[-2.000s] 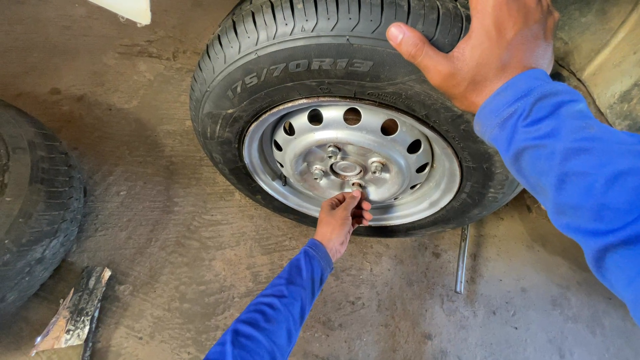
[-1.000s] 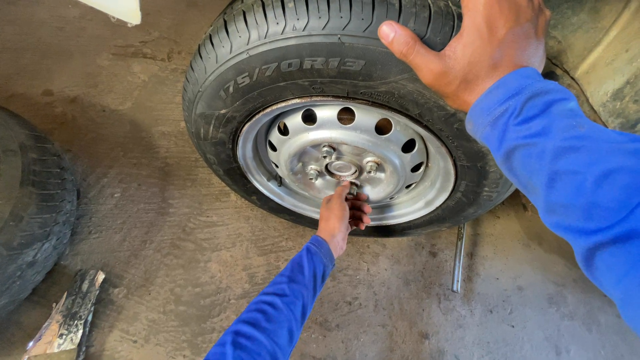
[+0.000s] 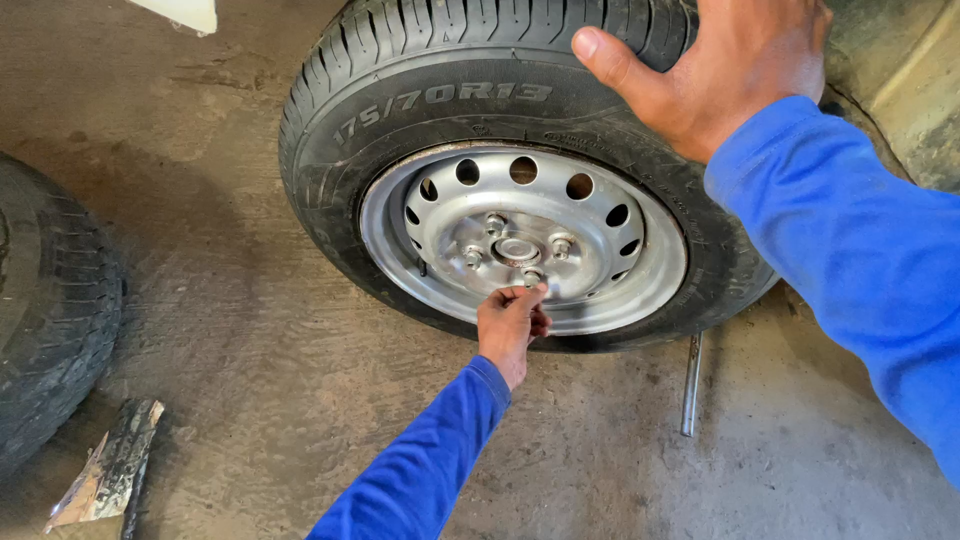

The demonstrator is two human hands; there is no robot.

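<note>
A black car tire [image 3: 442,105] on a silver steel wheel rim [image 3: 652,300] stands upright in the middle of the view. Several lug nuts sit around the hub centre [image 3: 517,249]. My left hand [image 3: 512,326] reaches up from below, thumb and fingers pinched on the lowest lug nut [image 3: 532,277], which they partly cover. My right hand [image 3: 720,75] lies spread against the tread at the tire's upper right, its fingers partly out of frame and nothing seen in it. Both arms wear blue sleeves.
A second tire [image 3: 67,300] lies at the left edge. Below it is a worn, torn-looking strip [image 3: 112,465] on the concrete floor. A metal bar [image 3: 691,390] sticks out from under the wheel. A dirty vehicle body panel [image 3: 900,82] is at upper right, a white object [image 3: 184,11] at upper left.
My left hand stays at the lowest lug nut, its fingers shifting slightly around it. My right hand keeps its place on the tire.
</note>
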